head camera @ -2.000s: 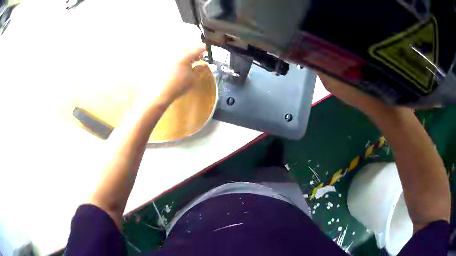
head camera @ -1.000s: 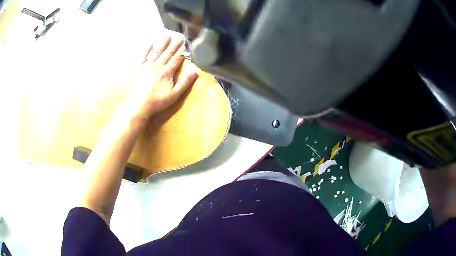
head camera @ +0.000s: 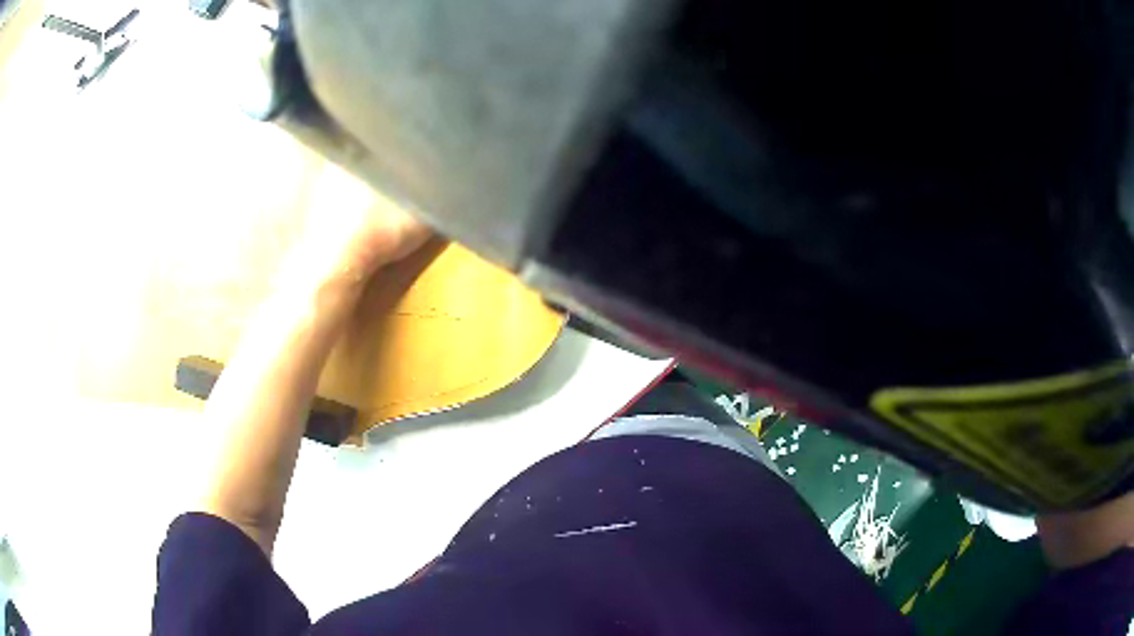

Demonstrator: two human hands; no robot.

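The large grey and black motor body of the cloth cutting machine (head camera: 746, 186) fills the upper right, with a yellow warning triangle near its lower edge. It hides the blade and base plate. The tan-orange pattern template (head camera: 435, 342) lies on the table over a thin white edge. My left hand (head camera: 373, 236) rests on the template, its fingers partly hidden by the motor and washed out by glare. A dark pattern weight (head camera: 199, 375) lies on the template, partly behind my left forearm. My right hand is hidden behind the motor; only the wrist shows at the lower right.
The white table (head camera: 410, 497) has a red edge (head camera: 632, 395) near my body. A small dark metal T-shaped piece (head camera: 93, 40) stands at the upper left. White scraps (head camera: 874, 534) lie on the green floor. Part of a white bin (head camera: 999, 519) shows below the motor.
The motor body has moved left and nearer over the template, now covering the base plate and the template's rounded upper end. My left hand stays on the template; my right wrist remains at the right.
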